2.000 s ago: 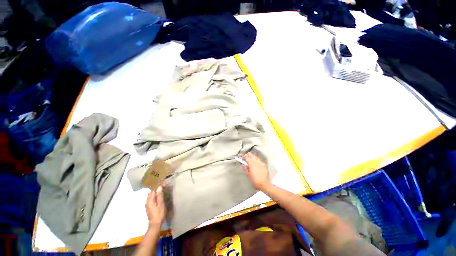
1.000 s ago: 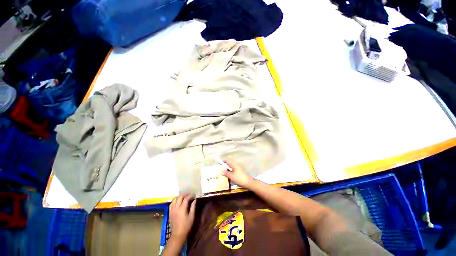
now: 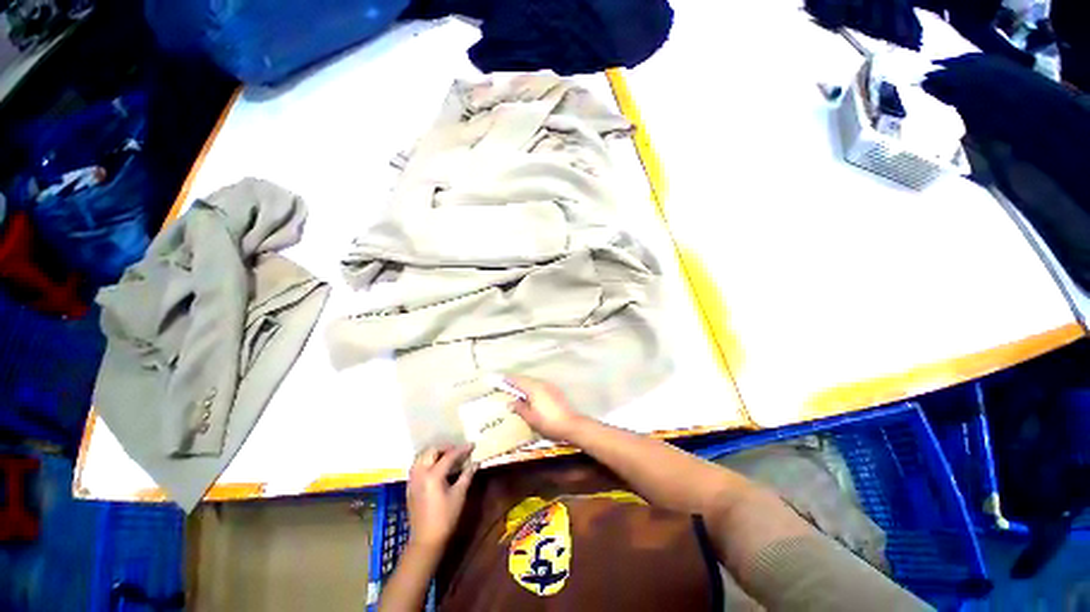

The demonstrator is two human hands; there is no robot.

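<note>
A beige jacket body (image 3: 514,239) lies heaped and spread mid-table, its lower edge toward me. A pale card template (image 3: 493,423) with dark writing lies on the cloth near the table's front edge, slightly tilted. My right hand (image 3: 547,411) holds a thin white marking stick (image 3: 512,389) at the card's upper right corner. My left hand (image 3: 440,481) is at the table edge by the card's lower left corner, fingers bent close to the cloth edge; whether it pinches the cloth is unclear.
A darker beige jacket (image 3: 215,323) lies at the left table edge. A white basket (image 3: 896,144) stands far right. Dark garments (image 3: 574,34) and a blue wrapped bundle (image 3: 281,36) lie at the far side. Blue crates (image 3: 837,478) are below the front edge; yellow tape (image 3: 705,299) marks the table join.
Since two seconds ago, the card has gone from my left hand to the cloth's lower part, and my right hand has moved to it. Since one second ago, the card has tilted slightly.
</note>
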